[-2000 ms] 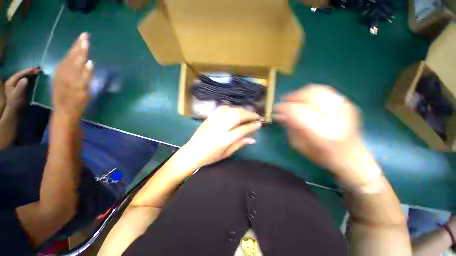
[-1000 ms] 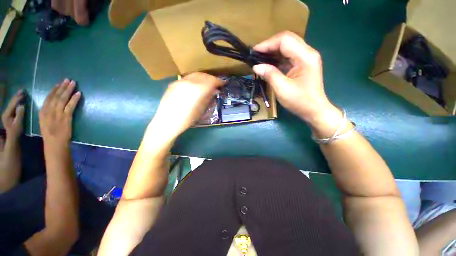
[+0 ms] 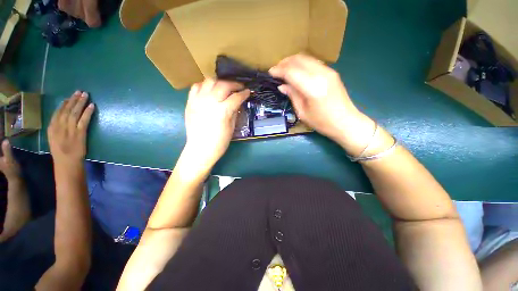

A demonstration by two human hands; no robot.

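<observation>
An open brown cardboard box [image 3: 272, 136] lies in front of me, its large lid [image 3: 244, 34] tilted up behind it. A coiled black cable [image 3: 233, 68] is above the back of the box. My right hand [image 3: 312, 91] pinches the coil at its right part. My left hand [image 3: 213, 111] is at the box's left side with its fingertips at the cable; whether it grips the cable is hard to tell. A grey-blue power adapter [image 3: 270, 124] lies at the box's near edge. A shiny clear bag [image 3: 242, 122] shows beside it, partly behind my left hand.
A neighbour's open box with black cables [image 3: 454, 77] is at the right on the green tabletop [image 3: 386, 62]. A smaller open box [image 3: 31, 113] is at the far left. A person's hand [image 3: 71, 128] rests on the table at left. A black parts heap [image 3: 57, 25] lies beyond.
My right hand has lowered the cable coil towards the box and moved left. My left hand has come up to the coil. A small open box has appeared at the far left.
</observation>
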